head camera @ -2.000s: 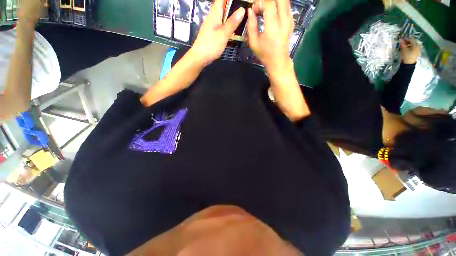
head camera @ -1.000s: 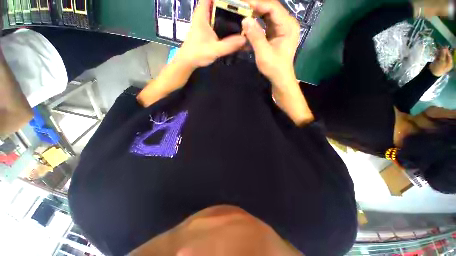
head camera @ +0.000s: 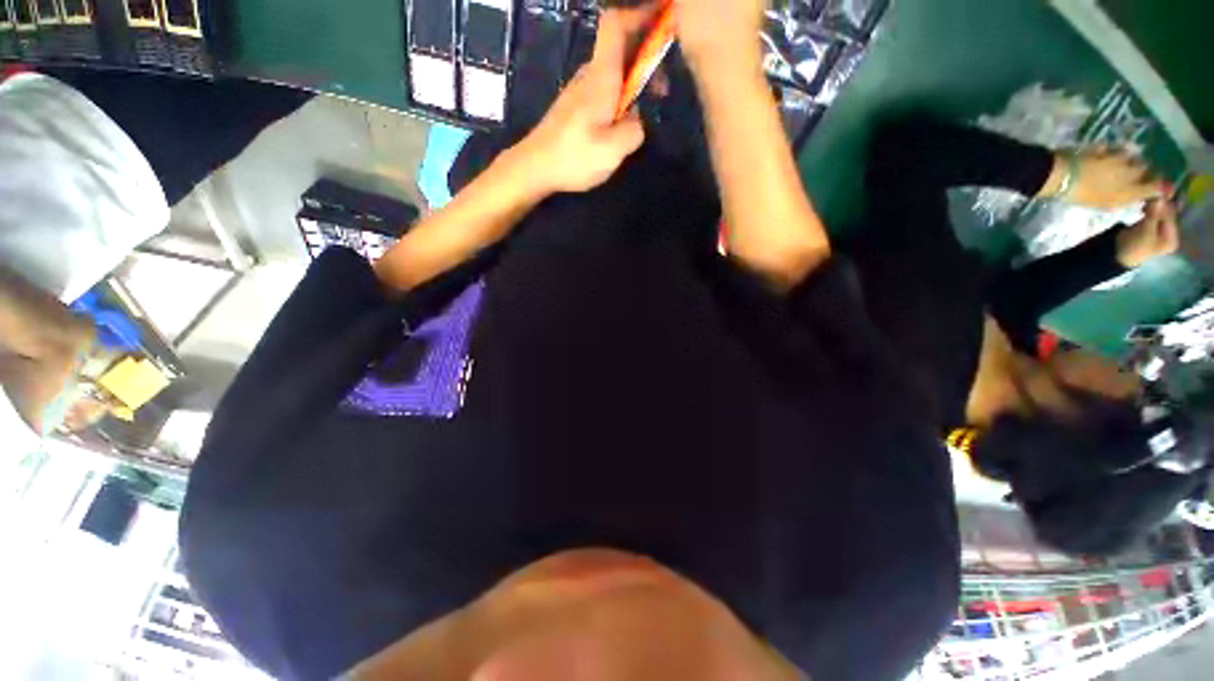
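Note:
A palm-sized unit [head camera: 647, 60] with a bright red-orange edge is held tilted, nearly edge-on, at the top of the view. My left hand [head camera: 593, 127] is closed around its lower left side. My right hand [head camera: 719, 29] is at the unit's upper right end and is cut off by the top edge; its fingertips are hidden, so its grip cannot be told. Glossy black trays [head camera: 815, 53] with pockets lie beneath and right of the hands. A black tray with white and dark rectangular parts [head camera: 459, 60] lies left of them.
More trays with pale-rimmed parts [head camera: 100, 33] lie at the far left of the green bench [head camera: 320, 51]. At right, a neighbouring worker's hands [head camera: 1112, 180] are over a pale heap. A worker in white [head camera: 80, 166] is at left. A black slotted object [head camera: 353, 220] shows below the bench.
The unit has turned from showing its gold rim and dark window to nearly edge-on with red-orange showing. My right hand has moved up, partly out of view. The neighbour's hands have come together.

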